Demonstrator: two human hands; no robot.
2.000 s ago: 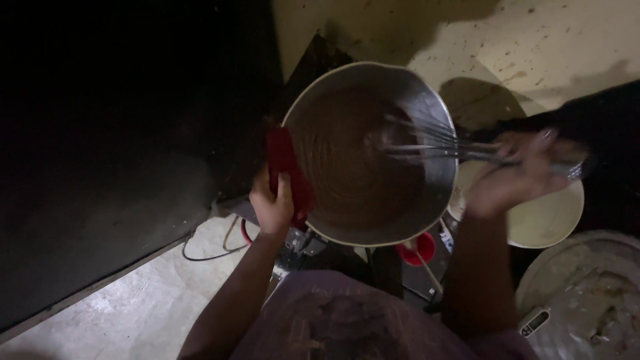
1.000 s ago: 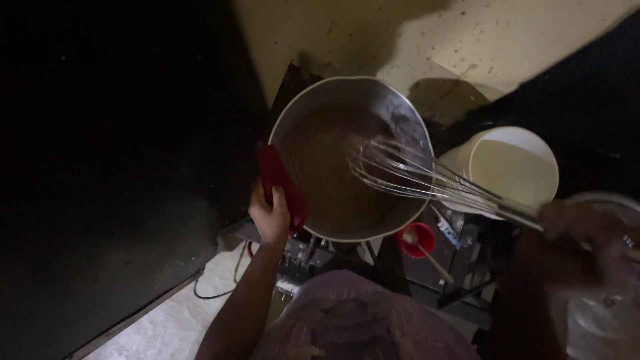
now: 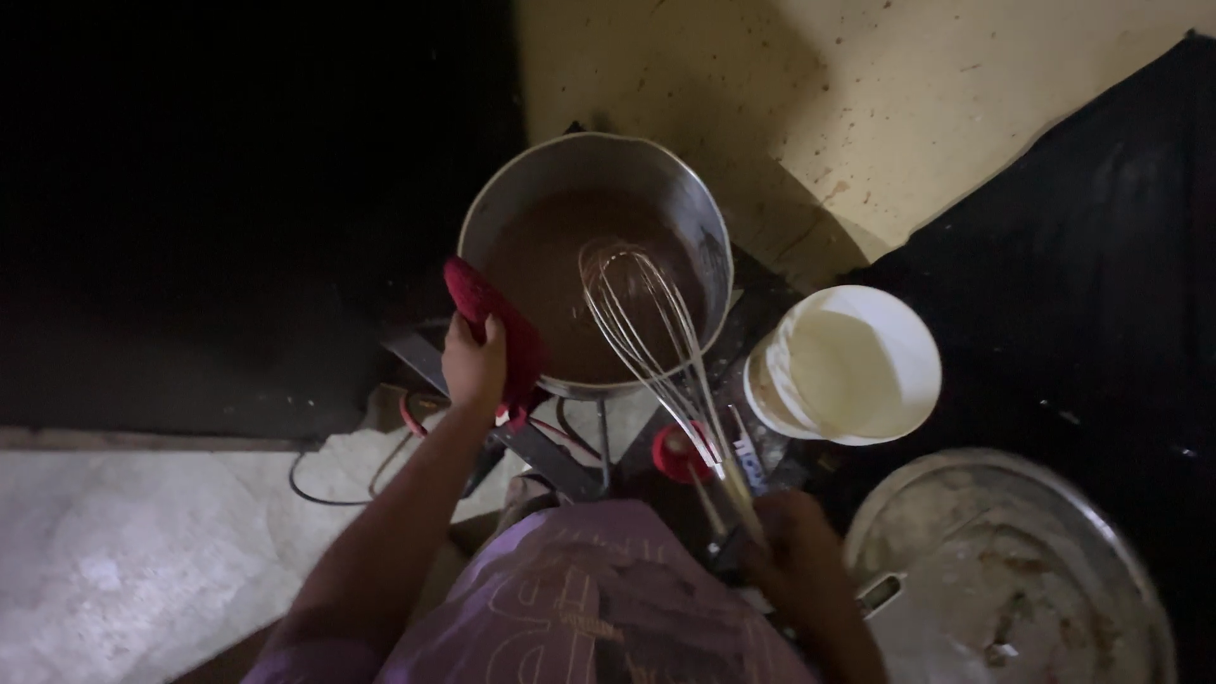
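A large metal pot (image 3: 698, 204) holds a brown liquid (image 3: 541, 275). My left hand (image 3: 475, 366) grips a folded red cloth (image 3: 508, 332) against the pot's left rim. In my right hand (image 3: 788, 541), low on the right, is the handle of a balloon whisk (image 3: 655, 332). The whisk slants over the pot's lower right rim, its wire loops above or just in the liquid; which of these cannot be told.
A white plastic bucket (image 3: 926, 366) stands right of the pot. Beyond it lies a big round metal lid or tray (image 3: 1007, 570) with residue. A small red cup (image 3: 676, 456) with a stick-like utensil sits below the pot. Dark metal bars (image 3: 560, 465) and a hose show beneath. A stained wall stands behind.
My right hand has come down and toward my body with the whisk, which now points more steeply up into the pot. My left hand still holds the red cloth at the rim.
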